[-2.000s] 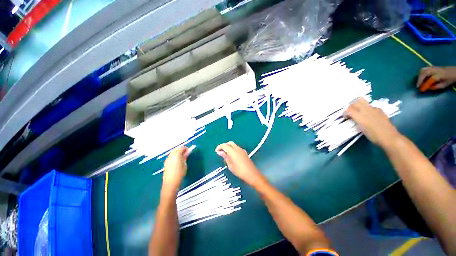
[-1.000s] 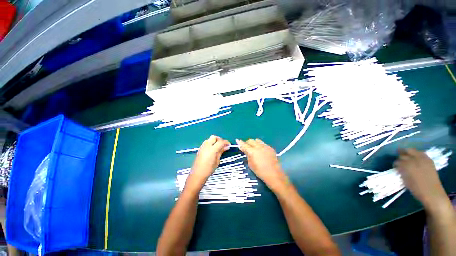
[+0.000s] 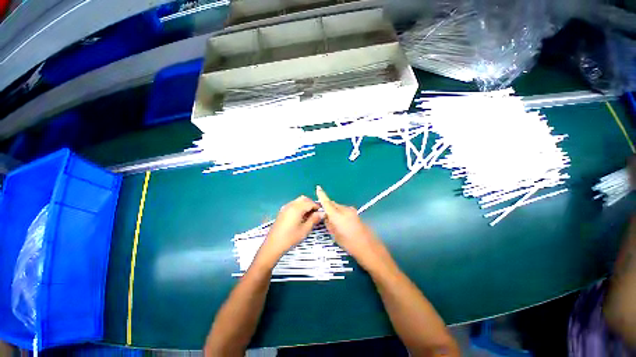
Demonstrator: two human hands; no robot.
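Observation:
My left hand (image 3: 289,226) and my right hand (image 3: 343,226) meet at the fingertips over a loose pile of white lengths (image 3: 314,259) on the green bench. The left fingers pinch a small white piece, mostly hidden between the hands. The right fingertips press against the same spot, with one finger pointing up. A long white strip (image 3: 390,190) runs from beside my right hand up towards the large right pile. A white length partly shows behind my left hand.
A blue tote (image 3: 80,251) with a clear bag stands at left. A divided parts bin (image 3: 307,59) is behind, white piles (image 3: 258,136) (image 3: 502,146) before and right of it. Another person's arm (image 3: 623,286) is at the right edge.
My hands have come together at the fingertips. The neighbour's hand and the small white bundle have moved right, towards the picture's edge. The view has shifted slightly.

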